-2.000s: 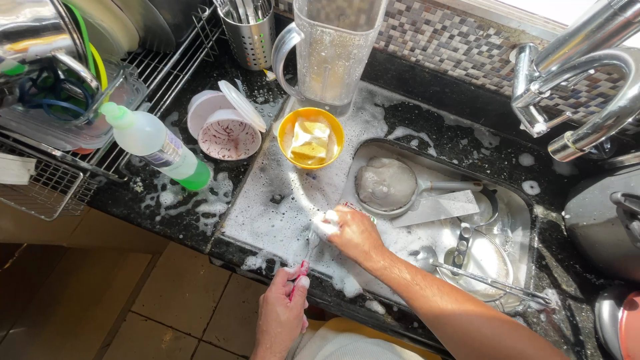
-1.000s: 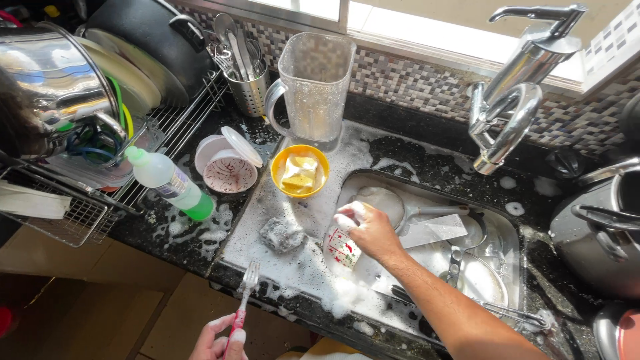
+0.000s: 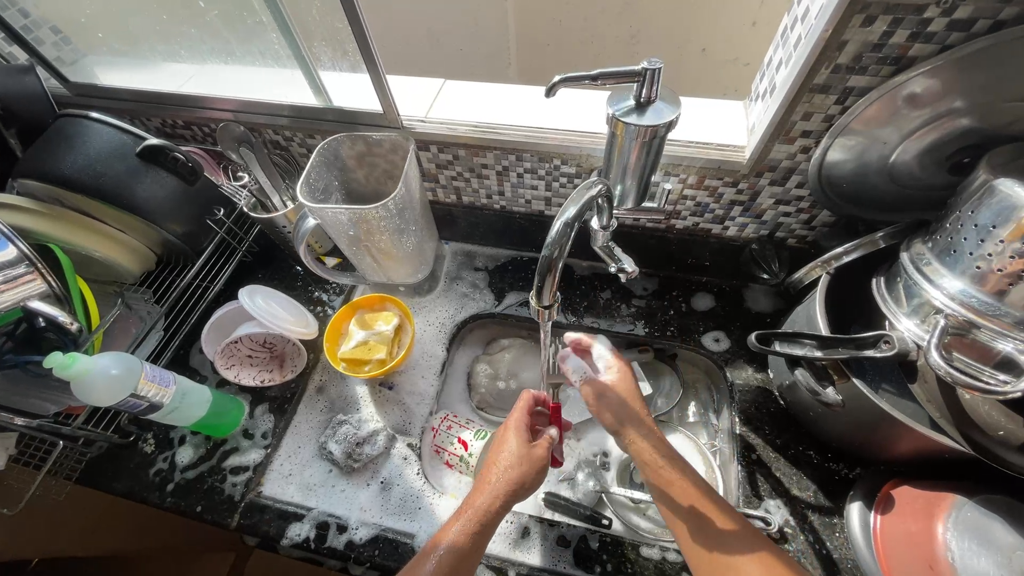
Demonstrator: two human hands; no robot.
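Note:
My left hand (image 3: 524, 444) holds a fork (image 3: 556, 416) by its red handle, tines up, over the sink. Water runs from the chrome faucet (image 3: 552, 272) onto the fork. Beside the tines is my right hand (image 3: 604, 384), soapy, fingers apart and slightly curled; whether it touches the fork I cannot tell. A patterned white cup (image 3: 454, 442) lies on its side at the sink's left edge. Pans, a lid and utensils with foam fill the sink (image 3: 732, 416). A soapy scouring pad (image 3: 354, 440) rests on the foamy counter, in front of a yellow bowl (image 3: 330, 344) holding a yellow sponge (image 3: 370, 340).
A clear pitcher (image 3: 368, 216) stands behind the bowl. White plastic tubs (image 3: 260, 356) and a green-liquid soap bottle (image 3: 152, 392) are at left, beside a loaded dish rack (image 3: 192, 280). Large pots (image 3: 848, 392) crowd the right. A metal soap dispenser (image 3: 636, 144) is near the faucet.
The fork has moved from the counter's front edge to the faucet, where water now runs. The patterned cup, near my right hand one second ago, lies in the sink. The view has tilted up.

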